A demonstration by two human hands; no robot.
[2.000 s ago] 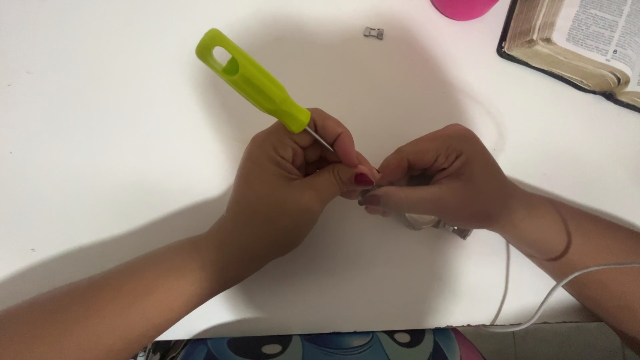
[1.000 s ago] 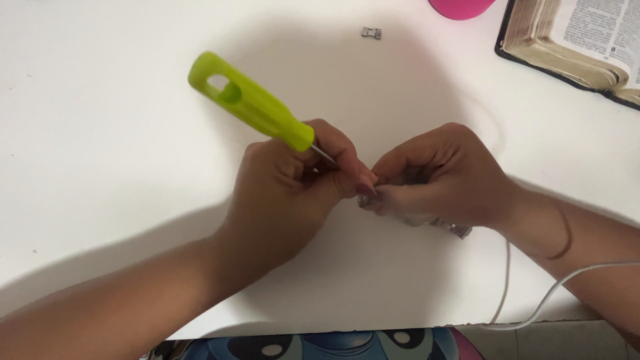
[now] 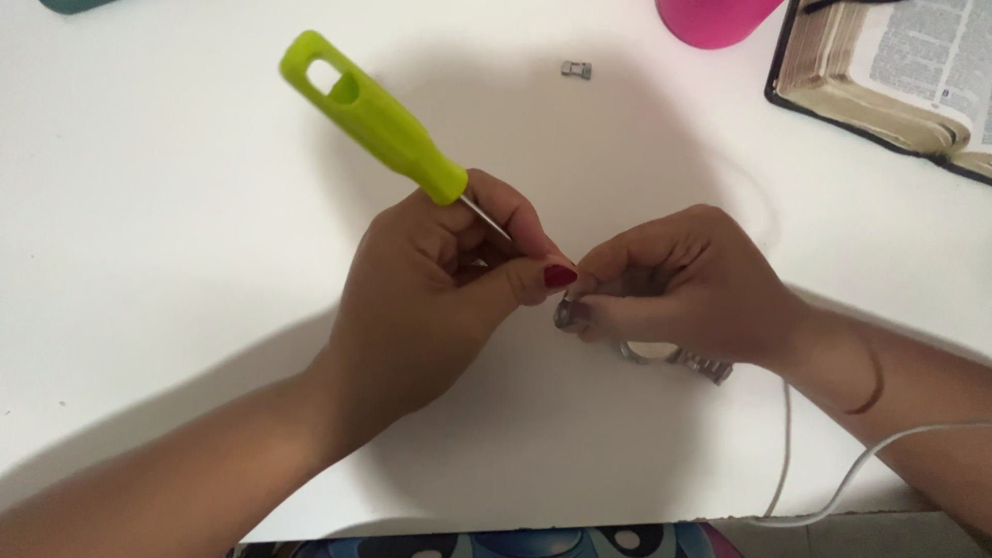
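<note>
My left hand [image 3: 434,302] is closed around the thin metal shaft of a screwdriver-like tool with a green plastic handle [image 3: 380,128], which points up and to the left. The tool's tip is hidden by the fingers. My right hand [image 3: 690,287] pinches a metal link bracelet or watch band [image 3: 705,366] near one end, and part of it hangs below the palm. A small dark metal end [image 3: 566,314] shows at the right fingertips, which meet the left ones. A loose metal link [image 3: 576,70] lies on the white table above the hands.
At the upper right an open book [image 3: 899,116] lies beside a pink round object [image 3: 717,15]. A white cable [image 3: 852,473] runs by my right forearm and over the table's front edge. A dark green object [image 3: 77,4] shows at the top left.
The green handle has swung lower to the left since the first frame, then stands slightly steeper again. Both hands stay together in about the same place.
</note>
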